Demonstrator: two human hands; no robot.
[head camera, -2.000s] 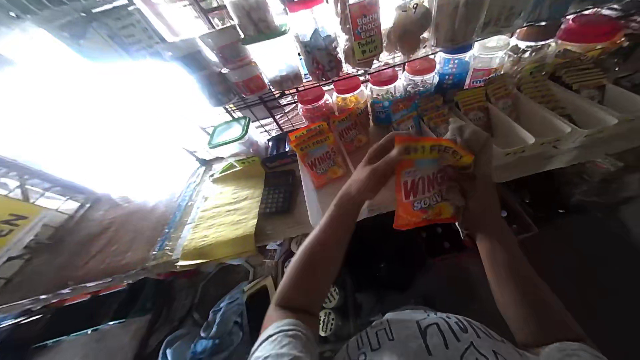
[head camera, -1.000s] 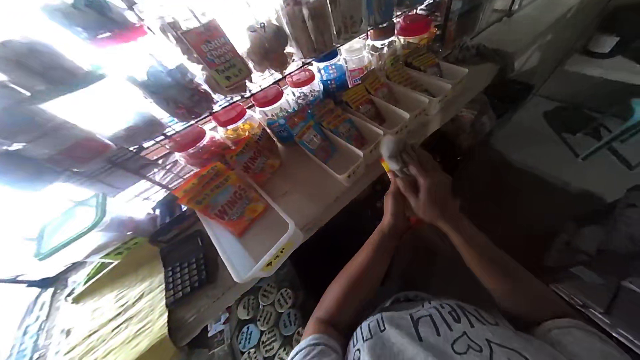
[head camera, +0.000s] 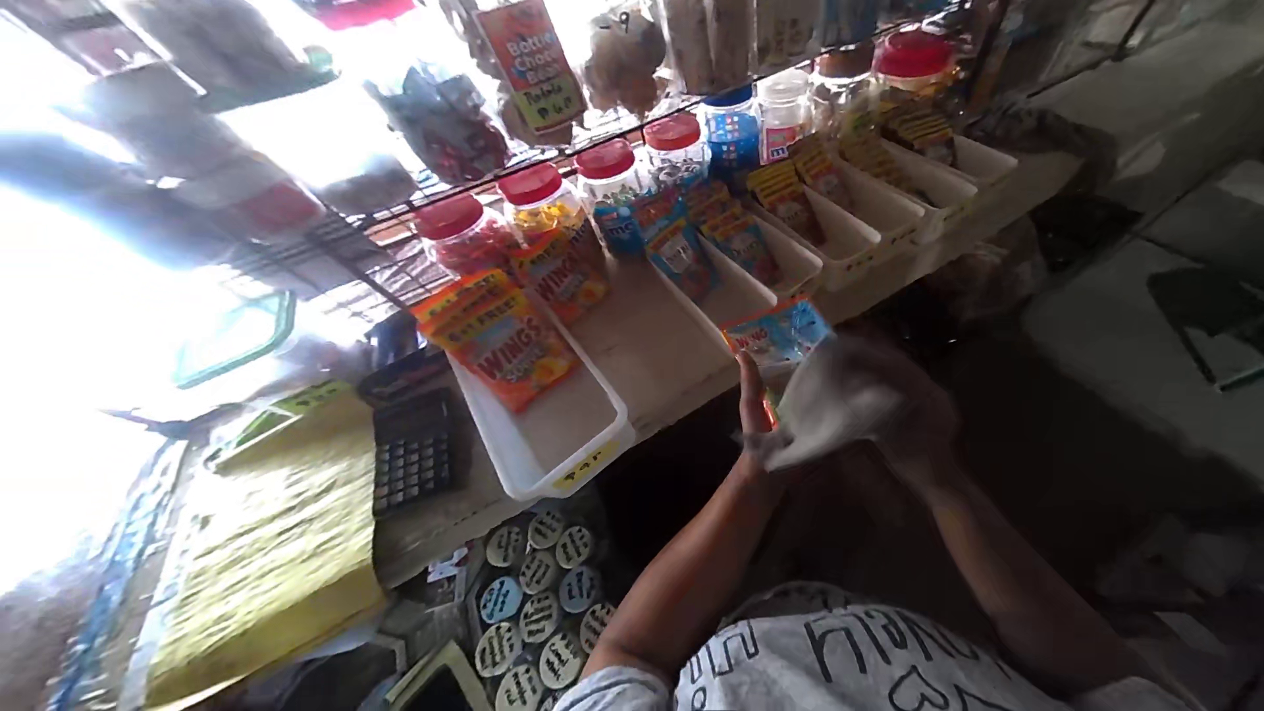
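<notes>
My left hand (head camera: 755, 410) holds a small packet (head camera: 780, 334) with a blue and orange face, its thumb upright along the near edge. A grey-white cloth (head camera: 839, 400), blurred by motion, lies over the packet's lower part, and my right hand (head camera: 913, 415) is closed on it. Both hands are in front of the shelf edge. To the left, orange Wing's snack packets (head camera: 509, 346) lean in a white plastic tray (head camera: 607, 449). Another orange packet (head camera: 568, 281) stands behind, against the jars.
Red-lidded jars (head camera: 604, 178) line the back of the shelf beneath a wire rack. White trays (head camera: 849, 252) with sachets run to the right. A black calculator (head camera: 413, 454) and a yellow covered block (head camera: 286, 533) are at left. Round-topped containers (head camera: 538, 617) sit below the shelf.
The orange packet held up two seconds ago is out of my hands; a blue and orange one shows there now. A white tray has come into view under the leaning orange packets. The view has shifted.
</notes>
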